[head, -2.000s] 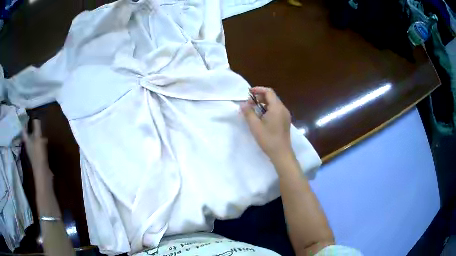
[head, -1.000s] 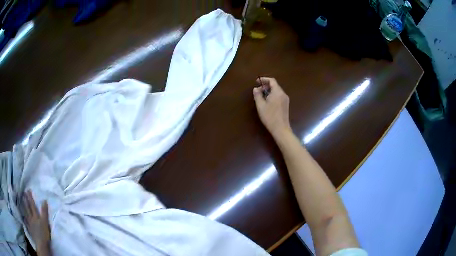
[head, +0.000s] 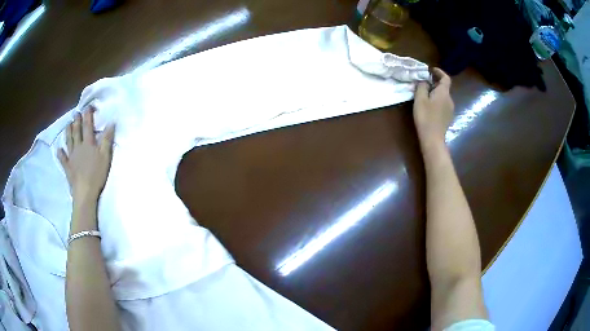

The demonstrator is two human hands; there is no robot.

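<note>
An off-white blouse [head: 155,220] lies spread on the glossy dark-brown table [head: 310,200]. Its long sleeve [head: 272,77] stretches to the right, ending in a gathered cuff [head: 402,66]. My right hand [head: 435,106] pinches the cuff's end. The thread snips cannot be made out clearly in that hand. My left hand [head: 89,155] lies flat on the blouse near the shoulder, fingers spread, holding nothing. The waist seam [head: 174,289] crosses the lower body. The lower body is cut off by the picture's bottom edge.
A bottle with yellowish liquid [head: 383,24] stands at the far edge, just beyond the cuff. Dark cloth [head: 482,48] lies right of it. A clear bottle [head: 545,42] is at far right. A white surface [head: 540,239] lies beyond the table's right edge. Folded pale cloth [head: 14,278] is at lower left.
The sleeve has been swung down and straightened to the right. My right hand has moved right from bare table and taken hold of the cuff. My left hand has moved up to the shoulder area.
</note>
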